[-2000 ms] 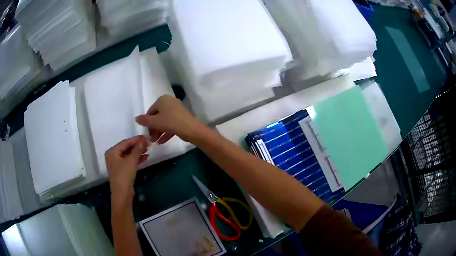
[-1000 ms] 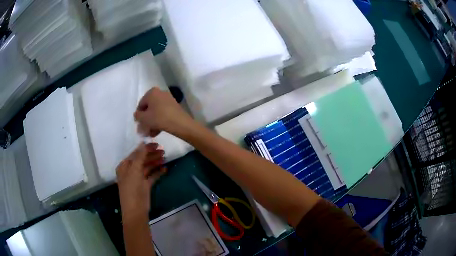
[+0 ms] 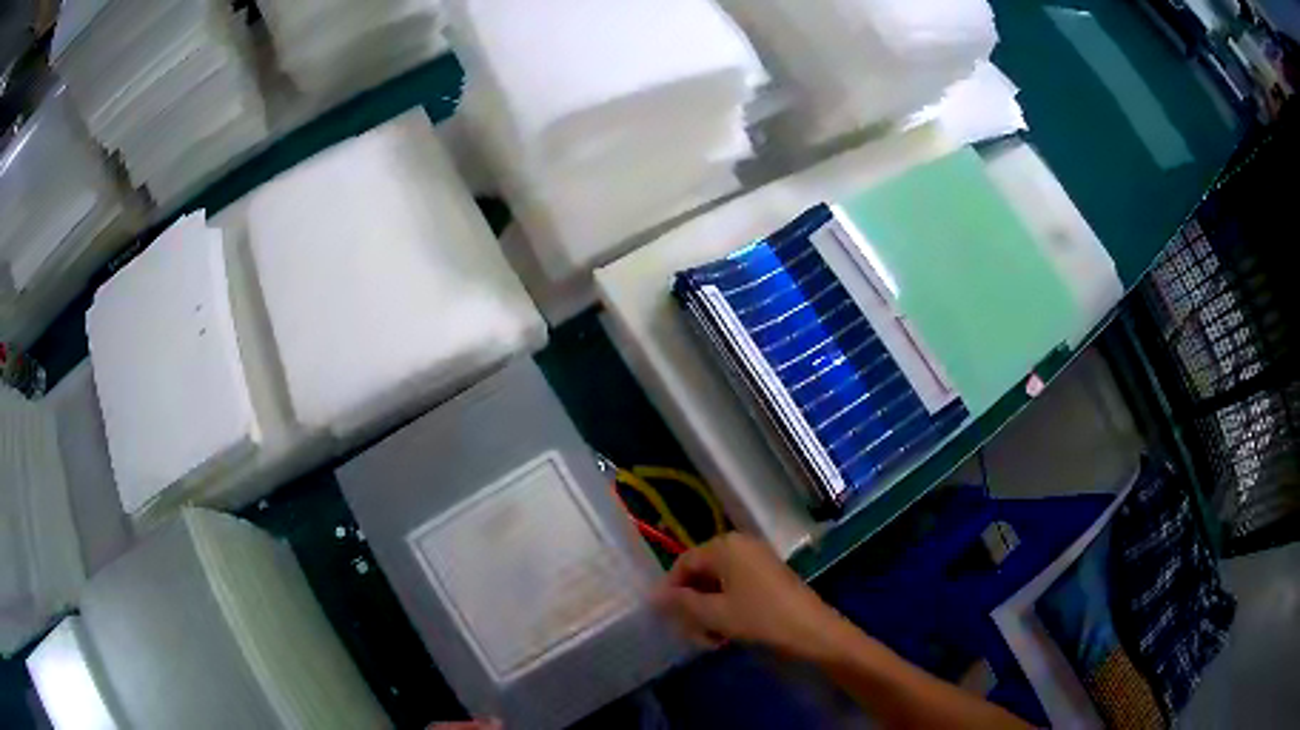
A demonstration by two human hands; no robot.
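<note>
A grey, see-through clear plate (image 3: 414, 513) lies over the small work box (image 3: 520, 571), whose pale stained top and dark border show through it. My right hand (image 3: 727, 592) is at the plate's right edge with fingers pinched on it. Only the fingertips of my left hand (image 3: 465, 725) show at the bottom edge, by the plate's lower edge; their grip cannot be told. The scissors (image 3: 667, 499), with yellow and red loops, lie right of the plate, partly hidden by it. A stack of milky encapsulant film (image 3: 385, 271) lies behind the plate.
The dark blue cell stack (image 3: 827, 357) and light-green sheet (image 3: 962, 257) lie on a white board at right. White back sheets (image 3: 171, 364) are at left, thick pale-green plates (image 3: 186, 628) at near left. Tall white stacks (image 3: 606, 86) stand behind. A wire basket (image 3: 1212, 328) is far right.
Both hands have moved from the film stack down to the near edge. The clear plate now covers the work box. The film stack's top lies flatter, and the view has shifted.
</note>
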